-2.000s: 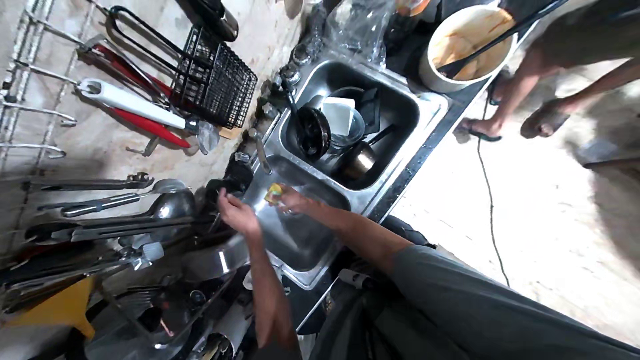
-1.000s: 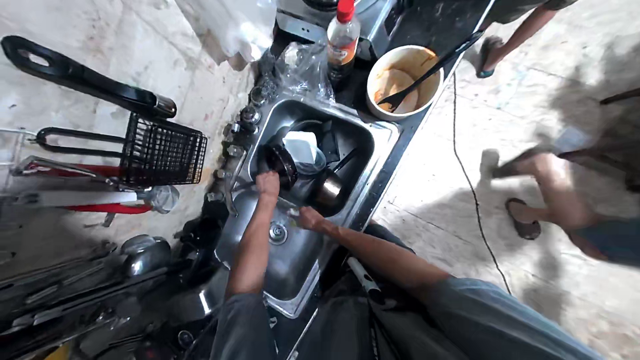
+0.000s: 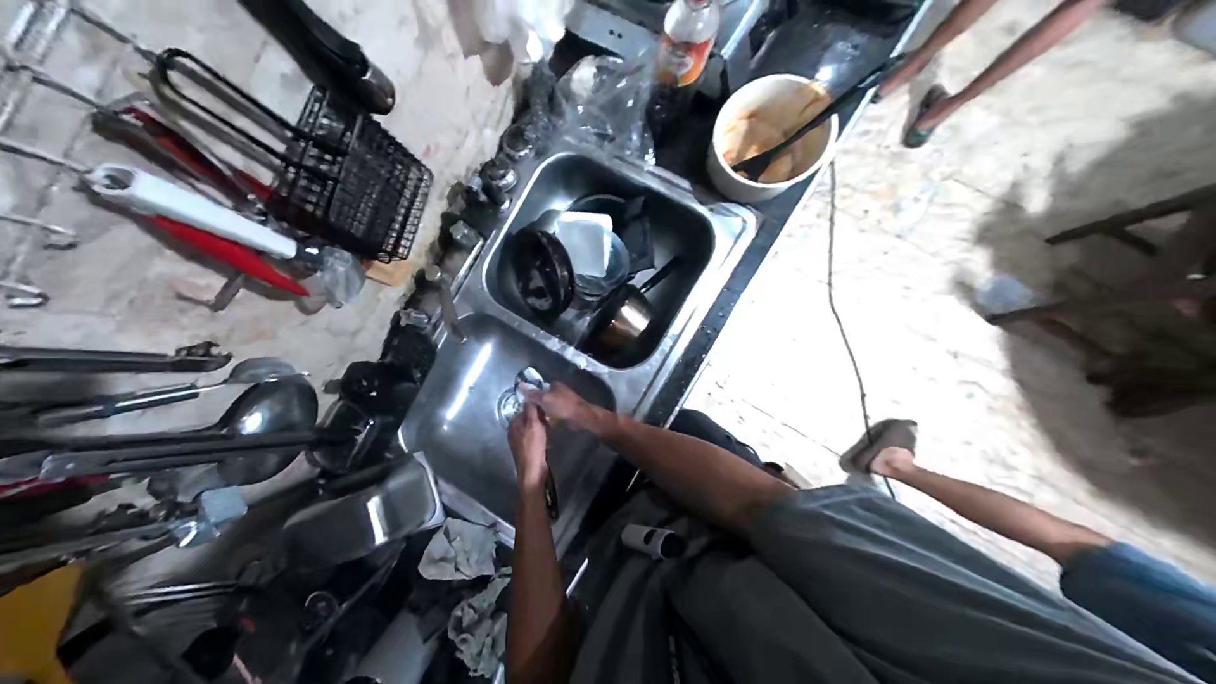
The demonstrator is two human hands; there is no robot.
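Observation:
Both hands meet over the lower basin of a stainless steel double sink (image 3: 465,427), close above its drain. My left hand (image 3: 528,442) grips a utensil, whose dark handle (image 3: 551,496) sticks out below the fist. A shiny rounded metal end (image 3: 529,378) shows just beyond the fingers. My right hand (image 3: 568,408) is against the utensil near that end; its fingertips are hidden, and whether it holds anything is unclear. The other basin holds a dark round pan or lid (image 3: 542,273), a white square container (image 3: 584,242), a clear bowl (image 3: 608,271) and a metal pot (image 3: 622,318).
A faucet (image 3: 448,309) stands at the sink's wall side. Beyond the sink are a white tub (image 3: 730,152) with a black spatula, a bottle (image 3: 686,47) and plastic bags (image 3: 598,100). Utensils and a black wire basket (image 3: 356,180) hang left. Another person's legs (image 3: 997,513) show right.
My left hand has moved from the divider by the dark pan to the lower basin, where it now grips a utensil beside my right hand. The yellow-green sponge seen in my right hand earlier is not visible.

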